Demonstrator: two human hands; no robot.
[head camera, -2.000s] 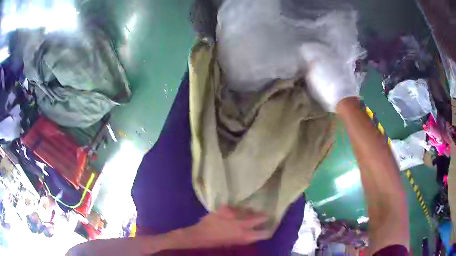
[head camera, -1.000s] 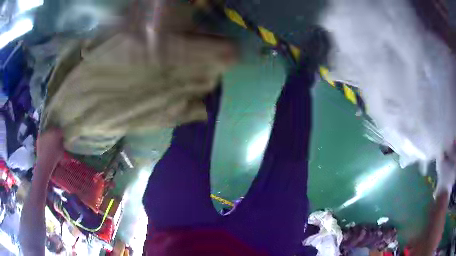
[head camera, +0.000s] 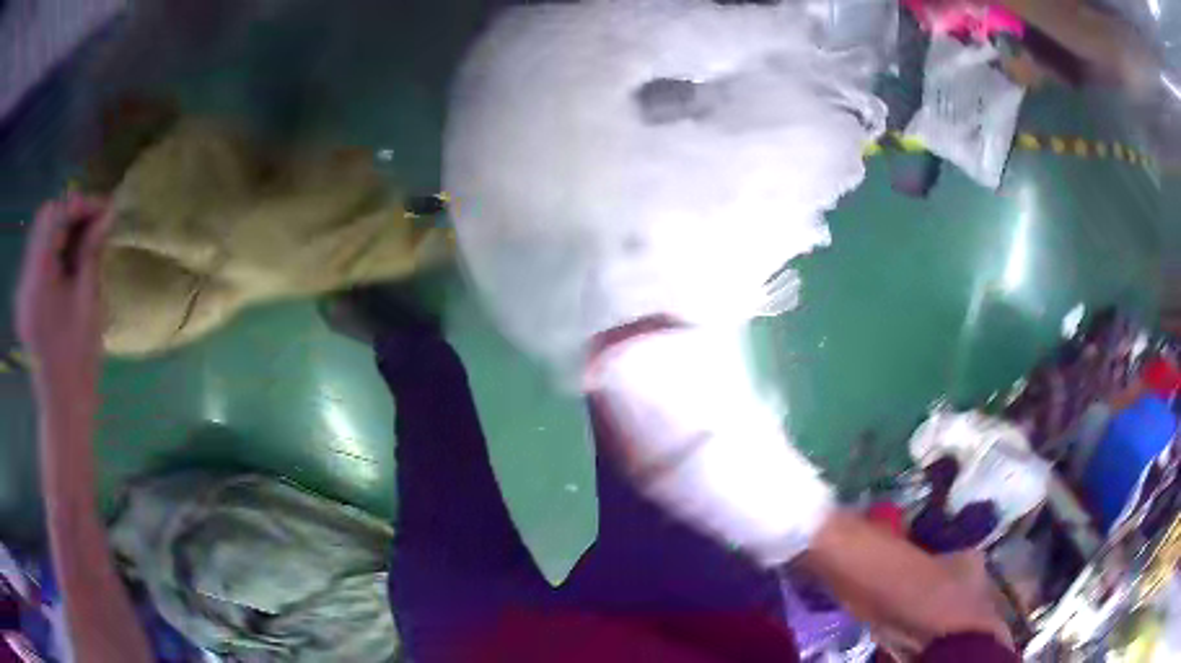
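A large whitish, translucent plastic bag (head camera: 661, 181) is in front of me at the top middle. My right hand (head camera: 661, 402), in a white covering over hand and wrist, grips its near edge; most fingers are blurred or hidden. The olive woven sack (head camera: 246, 240) is at the left, crumpled and blurred, above the green floor. My left hand (head camera: 65, 259) is bare at the far left, with fingers curled at the sack's left edge; I cannot tell whether it grips it.
A grey-green sack (head camera: 259, 557) lies on the floor at the lower left. Plaid pieces and a white crumpled bag (head camera: 978, 460) are at the right, beside a blue object (head camera: 1129, 447). Yellow-black tape (head camera: 1081, 146) crosses the floor. A white packet (head camera: 969, 110) is at the upper right.
The olive sack has gone from in front of my legs to the left. The plastic bag swung out to the right and is now back at the middle with my right hand. The view has turned.
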